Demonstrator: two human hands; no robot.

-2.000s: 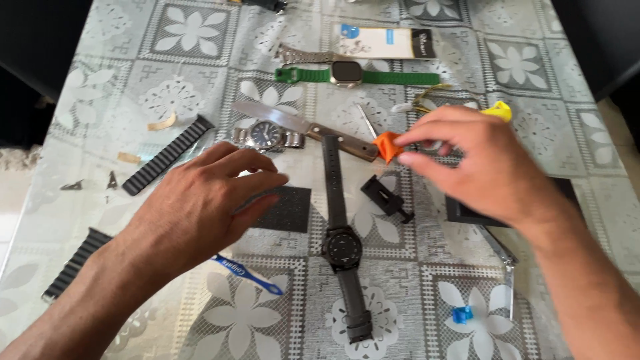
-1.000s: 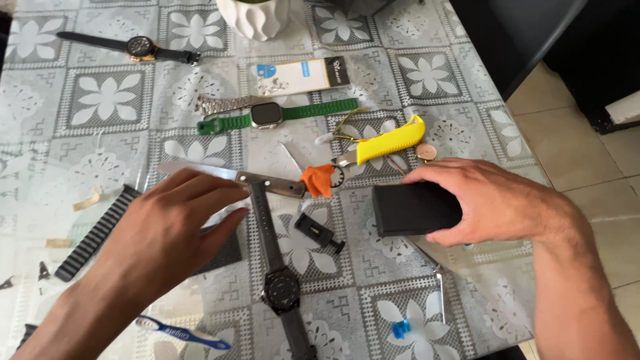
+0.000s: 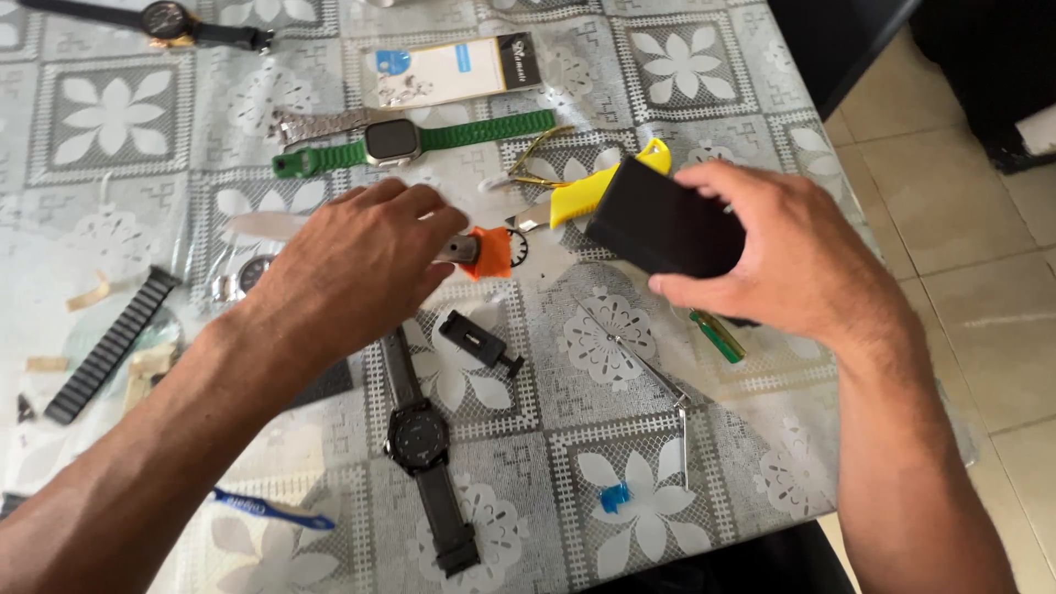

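Note:
My right hand (image 3: 775, 256) grips a black box (image 3: 660, 219), tilted, over the right side of the table. My left hand (image 3: 363, 256) is above the wooden-handled knife (image 3: 460, 249), covering much of its handle; whether it touches the knife I cannot tell. An orange piece (image 3: 493, 252) lies by the handle's end, beside a small dark-marked ring (image 3: 517, 247). Left of the box is a yellow utility knife (image 3: 586, 194) with its blade showing. Below my left hand lie a black wristwatch (image 3: 419, 437) and a black watch-band link remover (image 3: 480, 340).
Farther back lie a green-banded smartwatch (image 3: 392, 140), a packaged card (image 3: 445, 70) and another black watch (image 3: 169, 21). A dark link band (image 3: 111, 346) and a blue toothbrush (image 3: 272, 507) are at left. A green-handled screwdriver (image 3: 718, 337) and a thin metal tool (image 3: 685, 445) lie right.
My right hand, without the box two seconds ago, took hold of the black box and has lifted and tilted it. The green-handled screwdriver now shows below it. The view has shifted.

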